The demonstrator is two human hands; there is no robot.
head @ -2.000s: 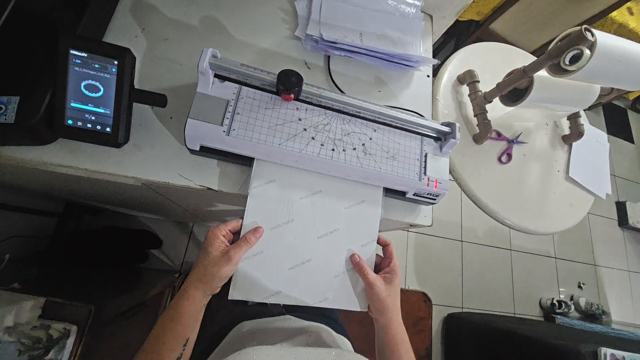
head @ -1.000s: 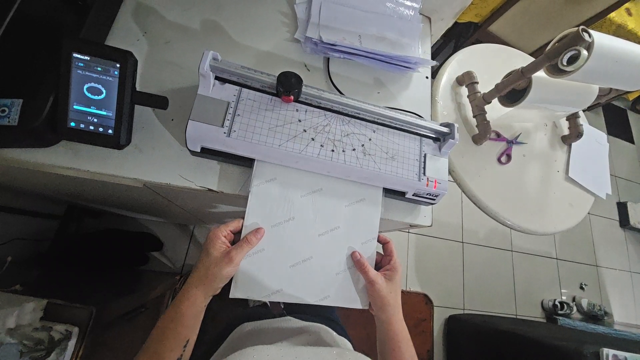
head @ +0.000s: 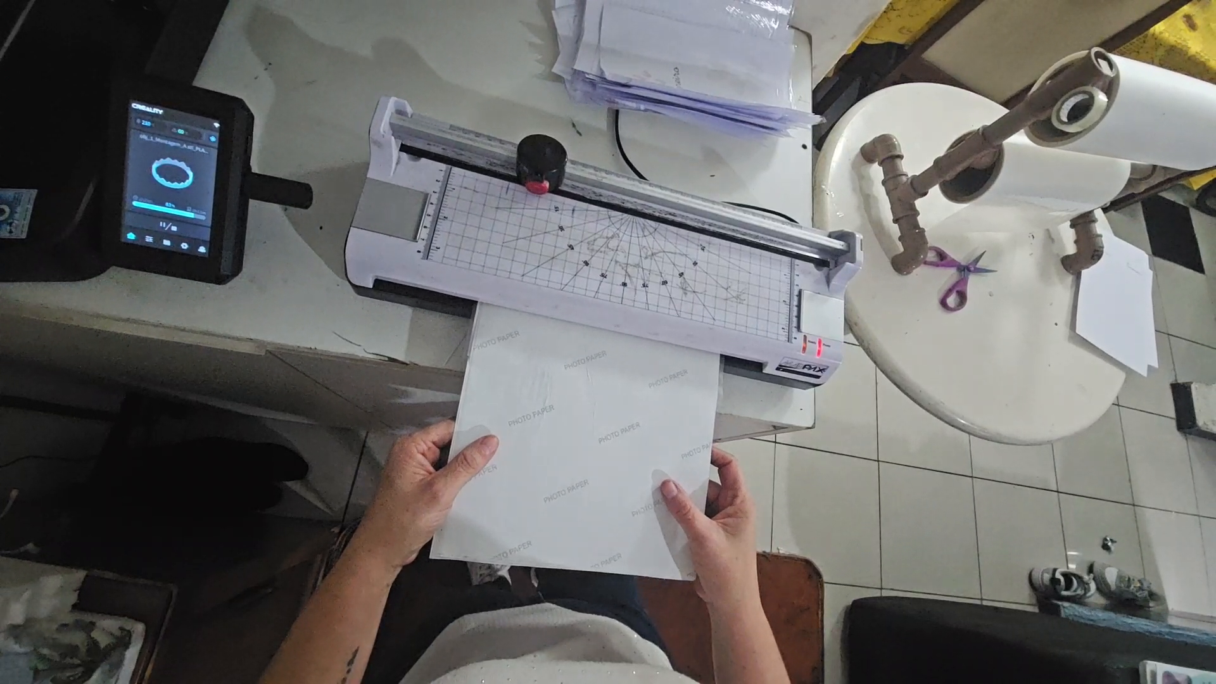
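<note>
A white sheet of photo paper point(head: 589, 446) with grey print on its back reaches from the front of a white laminator with a built-in paper trimmer point(head: 608, 252); its far edge is hidden under the machine. My left hand point(head: 427, 484) grips the sheet's left edge, thumb on top. At the right edge, my right hand point(head: 712, 522) holds it the same way, fingers underneath. The trimmer's round black cutter knob point(head: 541, 163) sits on the rail, left of the middle. Red lights point(head: 813, 347) glow at the machine's right end.
Left of the machine stands a touchscreen display point(head: 171, 180). Behind lie plastic-sleeved papers point(head: 689, 57) and a black cable point(head: 622, 142). On a round white table point(head: 988, 361) at the right are purple-handled scissors point(head: 959, 275), a pipe stand point(head: 950, 166) with white rolls point(head: 1140, 104), and paper sheets point(head: 1116, 294).
</note>
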